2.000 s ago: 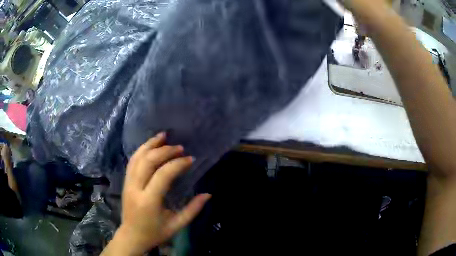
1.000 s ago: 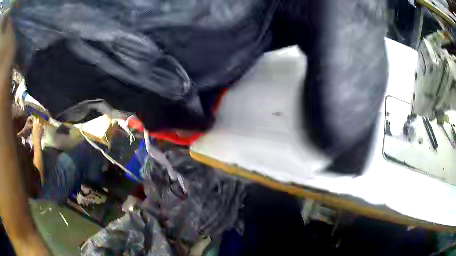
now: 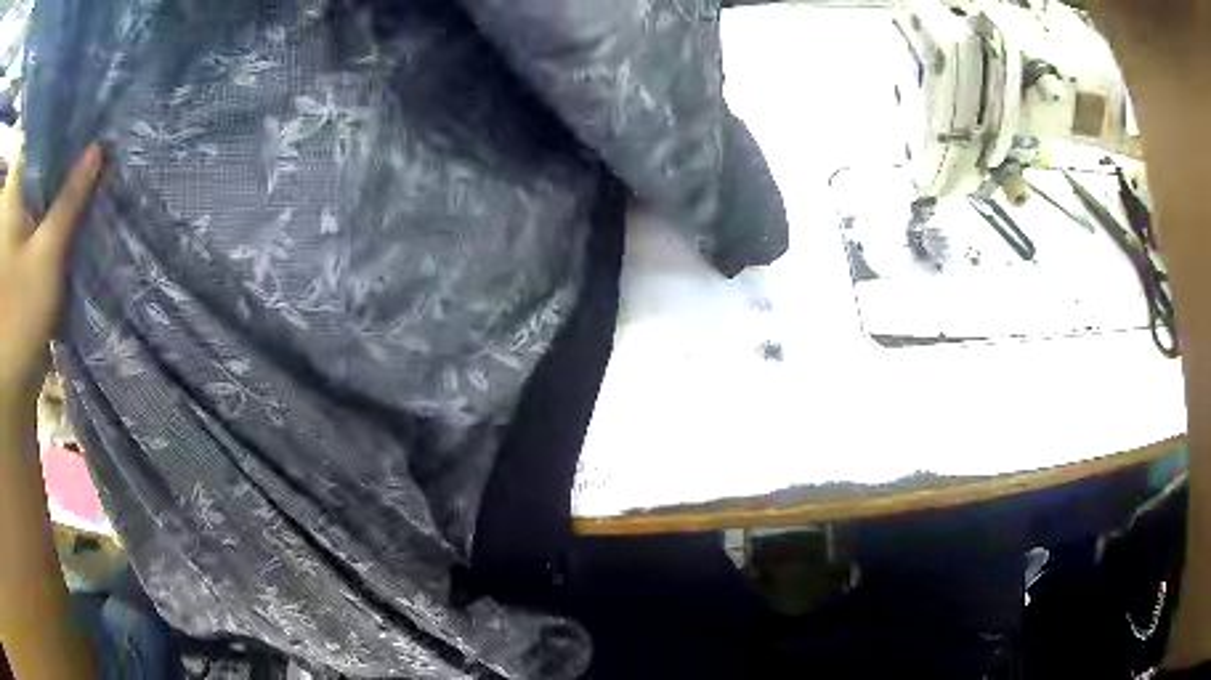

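A grey-blue garment [image 3: 359, 226] with a fine check and pale leaf print fills the left and middle of the view, in large folds. A wide plain black strip [image 3: 565, 385] runs down its right side and over the table edge. A sleeve-like part [image 3: 651, 133] reaches onto the white table. My left hand [image 3: 53, 259] is at the left edge, partly cut off, its thumb against the garment; its grip cannot be made out. My right forearm shows blurred at the right edge; its hand is out of the picture.
The white table [image 3: 744, 425] has a worn brown front edge. A pale sewing machine head [image 3: 956, 100] stands at the back right above its bed plate [image 3: 983, 299]. A slim dark tool [image 3: 1003, 229] and black shears [image 3: 1155, 286] lie there. A pink item [image 3: 69, 481] is at lower left.
The garment has turned from its dark plain side to its leaf-printed side and spread down at left. The view has shifted, bringing the machine head further in. My left hand is now against the cloth.
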